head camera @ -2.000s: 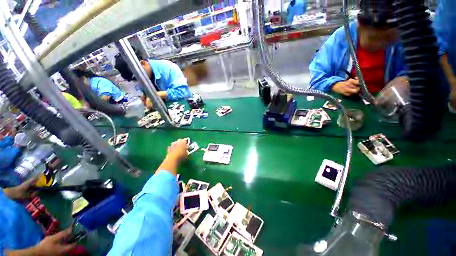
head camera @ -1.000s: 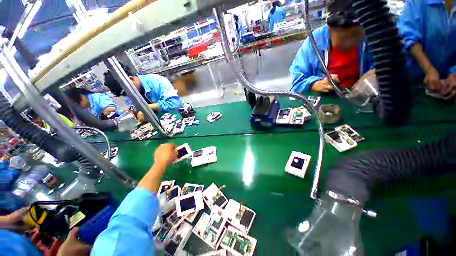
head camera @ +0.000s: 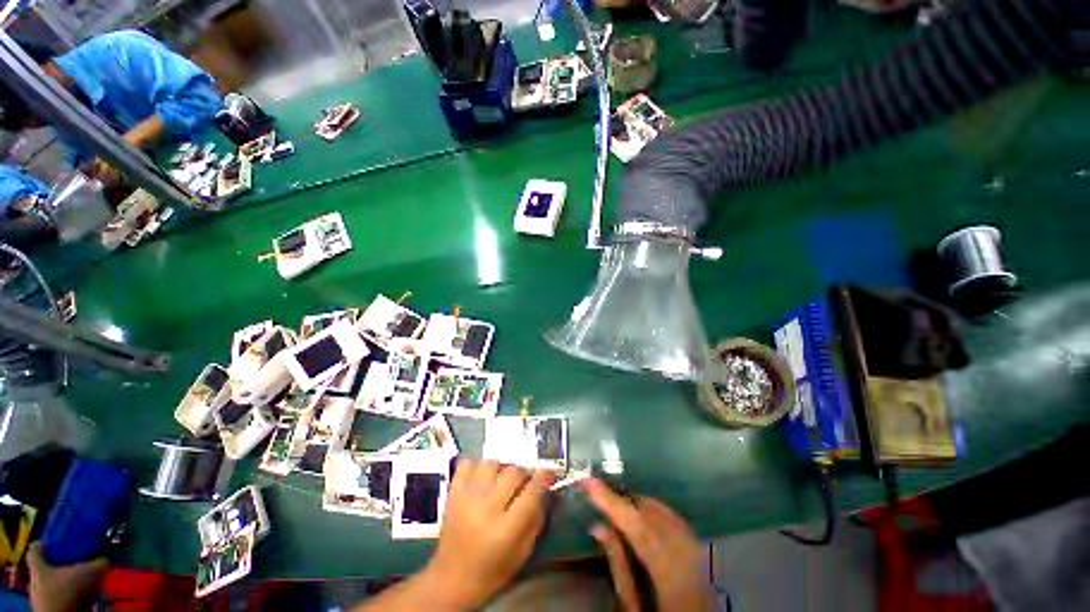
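My left hand (head camera: pixel 493 526) is at the front edge of the bench, fingers curled at a small white piece (head camera: pixel 570 479), mostly hidden. My right hand (head camera: pixel 651 538) is just right of it, fingertips close to the piece; its grip is unclear. An opened white housing (head camera: pixel 530 440) with an orange strip lies just behind my left hand. A white-framed dark display (head camera: pixel 422 496) lies against that hand's left side. A pile of opened white housings (head camera: pixel 395 380), some showing green boards, spreads behind and to the left.
A clear fume hood (head camera: pixel 642 305) hangs above the mat on a black ribbed duct (head camera: pixel 825 132). A scrap bowl (head camera: pixel 747 383), blue station (head camera: pixel 813 380) and yellowish sponge block (head camera: pixel 914 418) stand right. Solder spools stand left (head camera: pixel 189 470) and right (head camera: pixel 978 257).
The view has swung down and right. My left hand has come back from the far housing to the front edge, and my right hand is now visible. The far housing remains on the mat.
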